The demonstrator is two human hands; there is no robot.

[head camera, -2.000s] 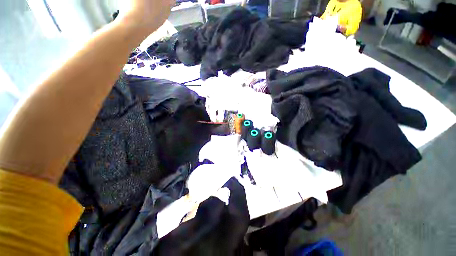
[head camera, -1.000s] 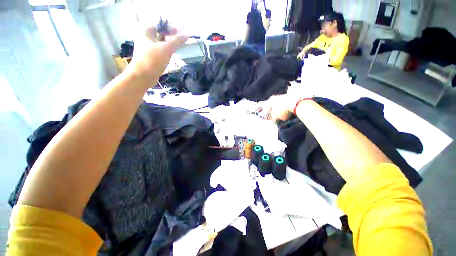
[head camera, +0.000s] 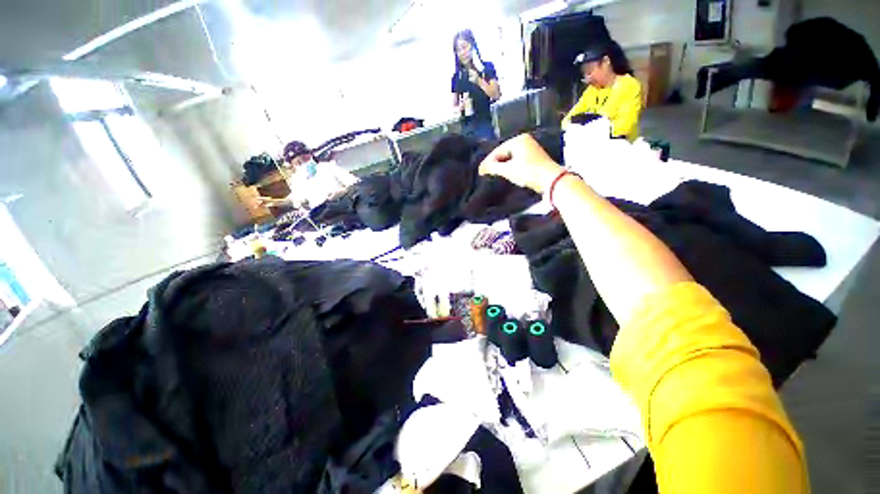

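My right hand is raised in front of the far black heap, arm stretched forward, fingers bent and pinched together. Whether it pinches a needle or thread cannot be seen. My left hand is out of the picture. A large black garment pile lies at the left. A white shaped piece with a curved edge lies at the lower middle, beside black cloth. Black thread cones with teal rings and one orange-brown cone stand on the white table.
A second black garment lies at the right, partly behind my right forearm. A far black heap crosses the table's back. A thin red stick lies left of the cones. A person in yellow and two others are beyond the table.
The view has tilted up. My left hand and arm have left the picture. My right hand, out of view at first, then low by the right garment, is now raised and farther left.
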